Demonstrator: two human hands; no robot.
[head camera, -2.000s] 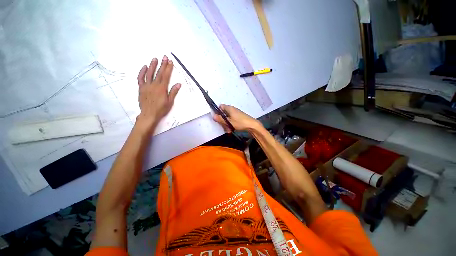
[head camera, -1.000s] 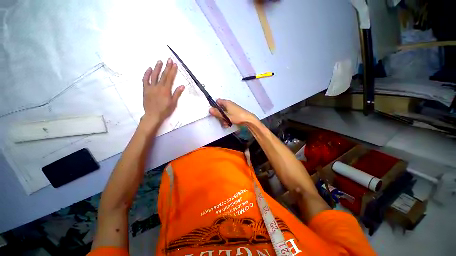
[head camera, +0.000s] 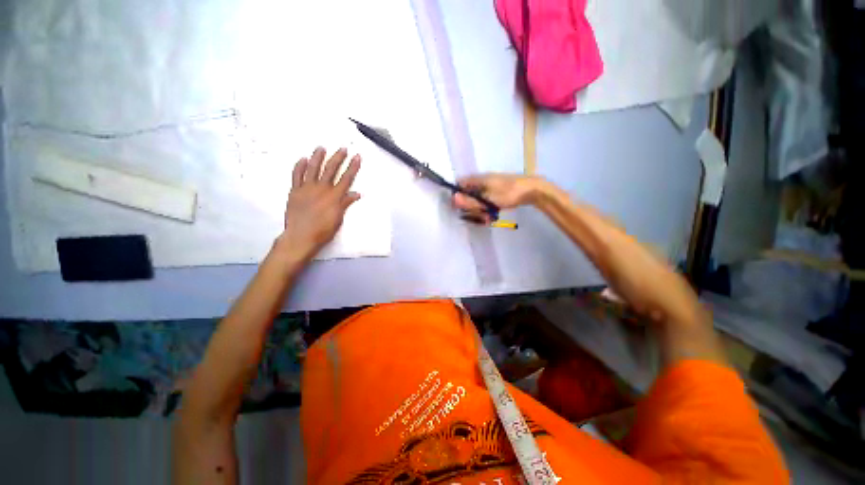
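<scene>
White pattern paper (head camera: 275, 85) with thin drawn lines covers the left and middle of the table. My left hand (head camera: 318, 204) lies flat on it with fingers apart, near its lower right part. My right hand (head camera: 493, 194) holds black tailor's shears (head camera: 417, 167) by the handles. The blades look nearly closed and point to the upper left, their tip over the paper. Whether they touch the paper I cannot tell. A narrow off-white pattern piece (head camera: 123, 188) lies on the paper at the left.
A black phone (head camera: 104, 258) lies at the near left edge. A clear ruler (head camera: 462, 133) runs beside the paper. A yellow pen (head camera: 505, 224) lies beneath my right hand. Pink fabric (head camera: 555, 52) covers part of a tan strip (head camera: 530, 140) at the far right.
The view has turned, bringing the pink fabric into sight. My right hand has moved right with the shears, away from the near paper edge. My left hand still rests on the paper.
</scene>
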